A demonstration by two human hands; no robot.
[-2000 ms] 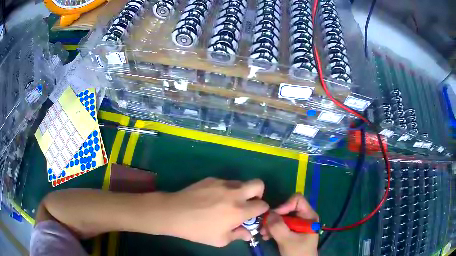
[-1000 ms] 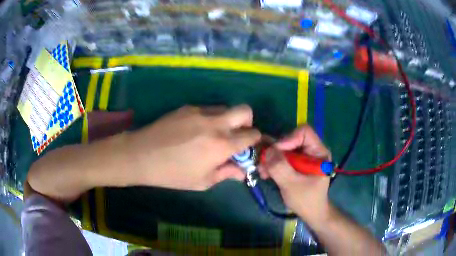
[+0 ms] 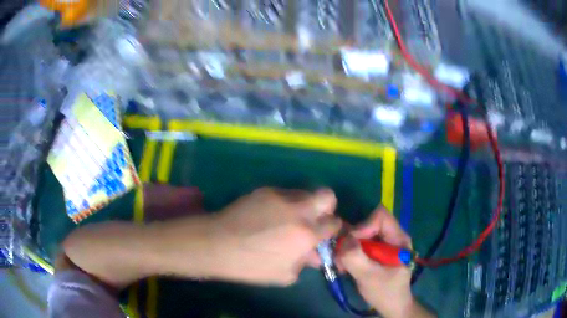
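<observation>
My right hand (image 3: 378, 264) grips the red test probe (image 3: 385, 253) with its blue end pointing right; its tip is hidden by the fingers. My left hand (image 3: 273, 233) has its fingertips closed around a small silver metal piece (image 3: 325, 249), close against my right fingers. The view is blurred, so I cannot tell the round component from the contact base. The metal terminal of the dark blue ground lead (image 3: 336, 289) hangs below my left fingertips, and the lead curves to the right under my right hand.
Blurred clear blister trays (image 3: 248, 81) are stacked behind the green mat (image 3: 273, 168). A dot-sticker sheet (image 3: 93, 158) lies at left, near a reddish-brown patch (image 3: 174, 200). A red block (image 3: 470, 130) and looping red lead (image 3: 499, 186) are at right, beside another tray (image 3: 528, 230).
The camera view has tilted down and then partly back up. Both hands stay together at the metal piece, with the probe still in my right hand.
</observation>
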